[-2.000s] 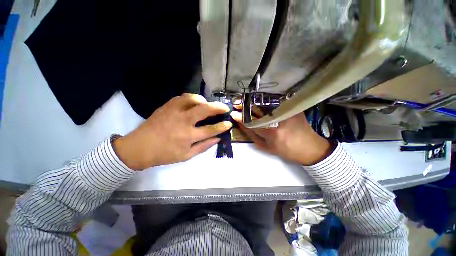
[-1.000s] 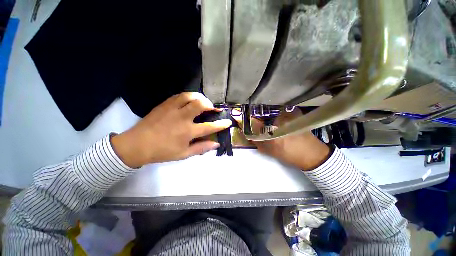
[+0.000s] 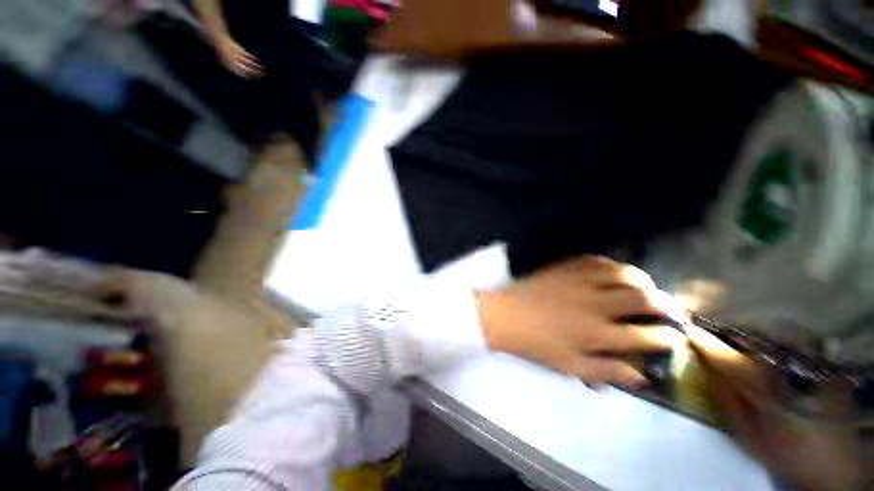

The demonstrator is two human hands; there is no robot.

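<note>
The black garment piece (image 3: 565,153) lies on the white table left of the sewing machine. My left hand (image 3: 585,321) rests at its lower right edge, fingers spread toward the needle area. My right hand (image 3: 767,403) is badly blurred at the lower right, its fingertips near those of my left hand. A dark bit, possibly the zip, shows under my left fingertips. What either hand grips cannot be made out. The machine head (image 3: 815,211) with a green mark stands at the right, blurred.
A blue tape strip (image 3: 333,163) runs along the table's left edge. Another person's hand (image 3: 238,58) and dark clothing show at the upper left. The floor (image 3: 230,249) and blurred red and blue items lie left of the table (image 3: 335,254).
The view has swung to the left and blurred, so the table and machine appear shifted right and tilted. The floor and another person have come into view. Both hands are still at the needle area.
</note>
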